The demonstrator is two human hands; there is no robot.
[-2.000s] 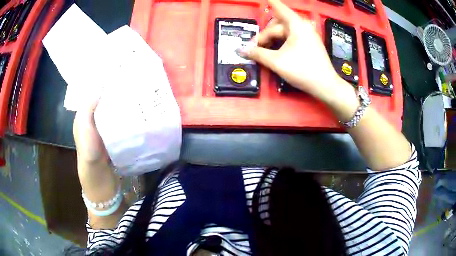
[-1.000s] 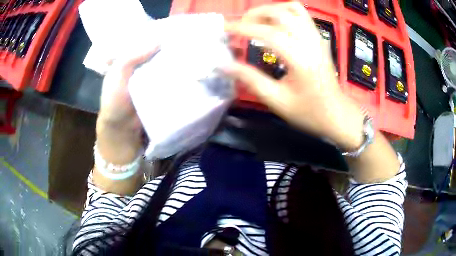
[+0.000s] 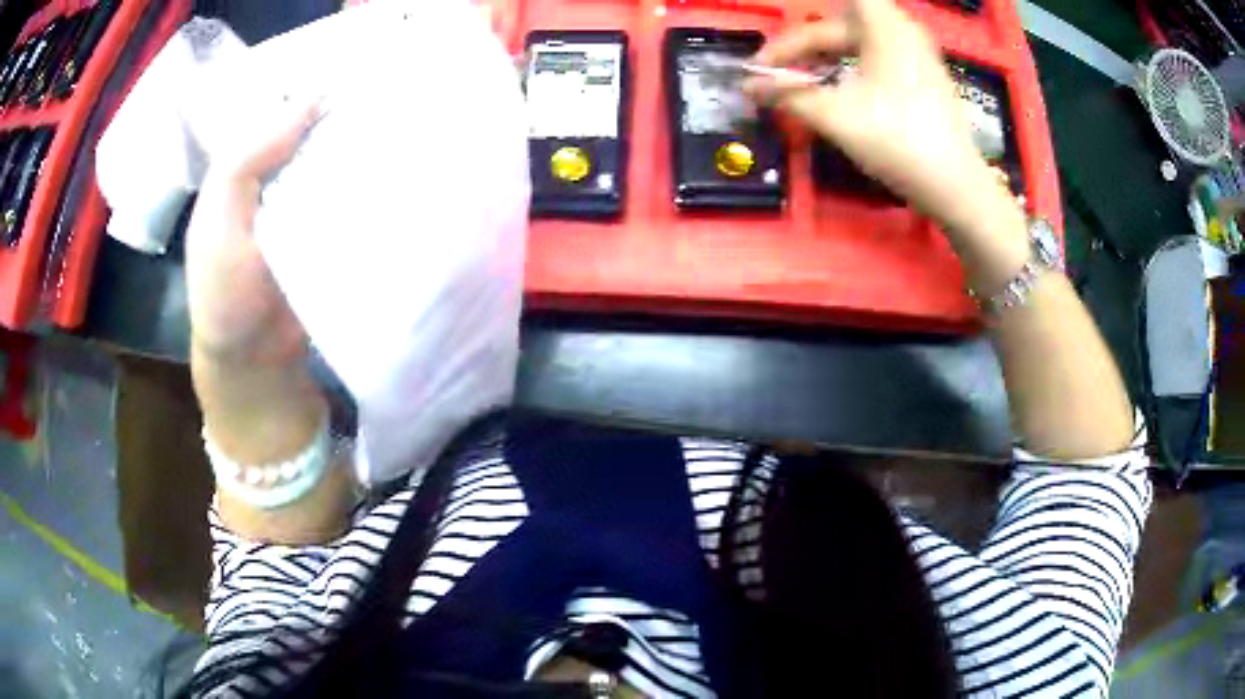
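My left hand [image 3: 253,287] holds the white label strip [image 3: 410,232], which hangs down towards my lap and covers the left part of the red blister tray [image 3: 655,273]. My right hand [image 3: 874,116] pinches a label [image 3: 792,74], seen nearly edge-on, over the upper right of a black unit [image 3: 731,123] with a gold seal [image 3: 735,159]. Whether the label touches the unit is unclear. A labelled black unit [image 3: 576,123] lies to its left. Another unit to the right is partly hidden under my right hand.
Stacked red trays [image 3: 62,178] with black units stand at the far left. A white label roll [image 3: 150,178] lies beside my left hand. A small white fan [image 3: 1186,107] and clutter are at the right. The dark bench edge [image 3: 737,376] runs in front of me.
My right hand has moved from the strip back over the tray, now with a label. My left hand has shifted left with the strip, uncovering two units.
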